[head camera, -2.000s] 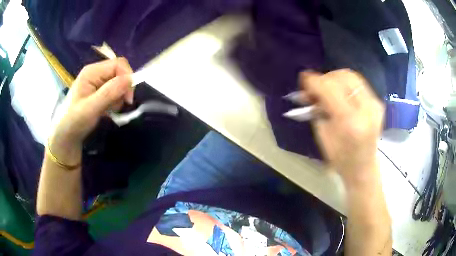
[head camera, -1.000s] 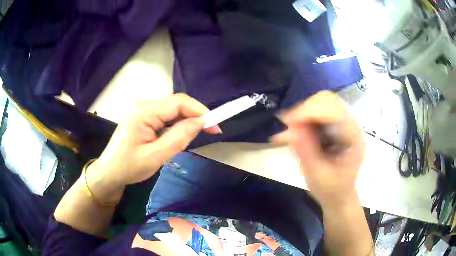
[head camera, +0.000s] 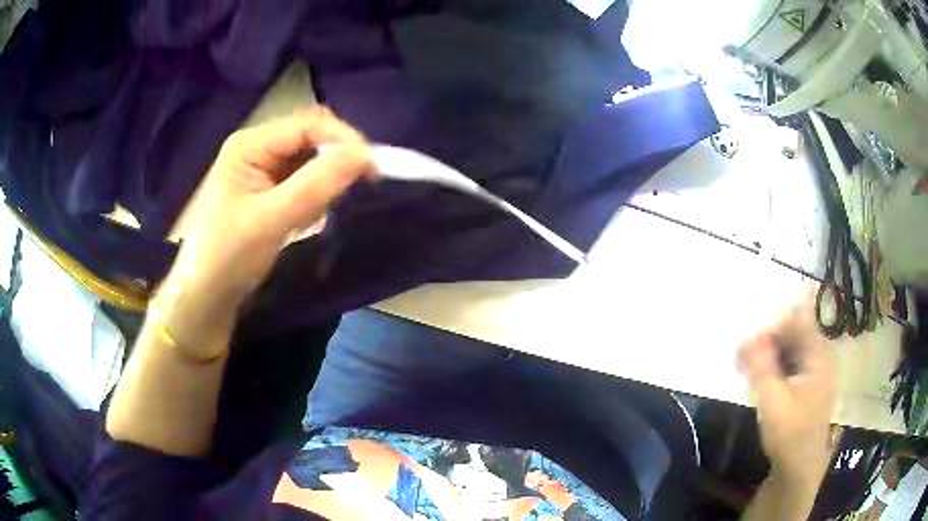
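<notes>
My left hand (head camera: 295, 168) is raised over the dark purple-navy garment (head camera: 448, 92) and pinches one end of a narrow white tape (head camera: 438, 171). The tape stretches down to the right, and its far end lies near the cloth's lower edge at the white table. My right hand (head camera: 789, 371) is blurred at the lower right, over the table's front edge and away from the tape. Its fingers look curled, and whether it holds anything cannot be made out.
Black-handled shears (head camera: 843, 290) and slim tools lie at the right of the white table (head camera: 692, 305). The white-grey sewing machine (head camera: 804, 46) stands at the upper right beside bright glare. The wearer's lap is below the table edge.
My left hand has moved up and left with the tape, which now shows stretched out long. My right hand has moved away down to the right. The garment has shifted slightly left.
</notes>
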